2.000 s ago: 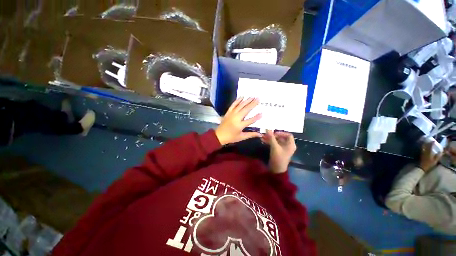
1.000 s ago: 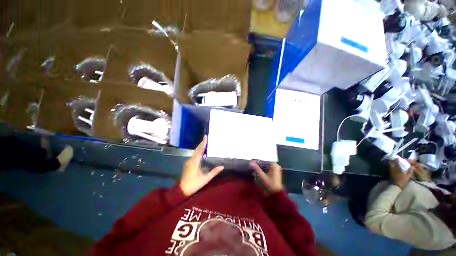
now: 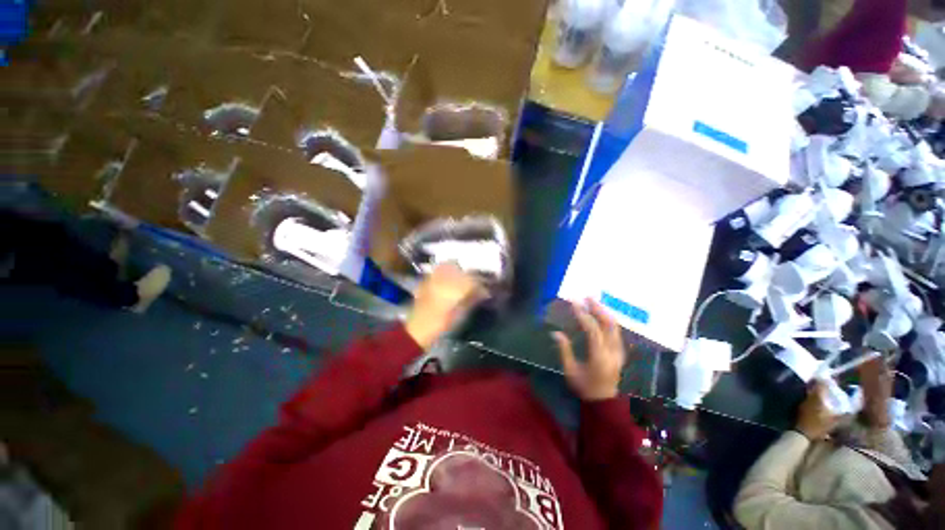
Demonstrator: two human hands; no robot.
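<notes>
An open retail box [image 3: 440, 192] stands in front of me, brown inside, with bagged white contents [image 3: 461, 252] in its cavity. My left hand [image 3: 444, 300] is at its near edge, fingers curled over it and slightly blurred; the fingertips are partly hidden. My right hand [image 3: 593, 355] is open, with spread fingers, by the near edge of a closed white retail box [image 3: 637, 248] with a blue label. Whether it touches that box is unclear.
Rows of open boxes [image 3: 244, 212] lie at left. Another closed box [image 3: 715, 98] stands taller beyond the near one. White cameras [image 3: 829, 228] are heaped at right, with a white accessory and cable [image 3: 699, 371] nearer. A coworker's hands [image 3: 834, 404] work at lower right.
The white lid between my hands is no longer in front of me. An open box with bagged contents has come nearer. My left hand has moved onto its edge; my right hand has moved right.
</notes>
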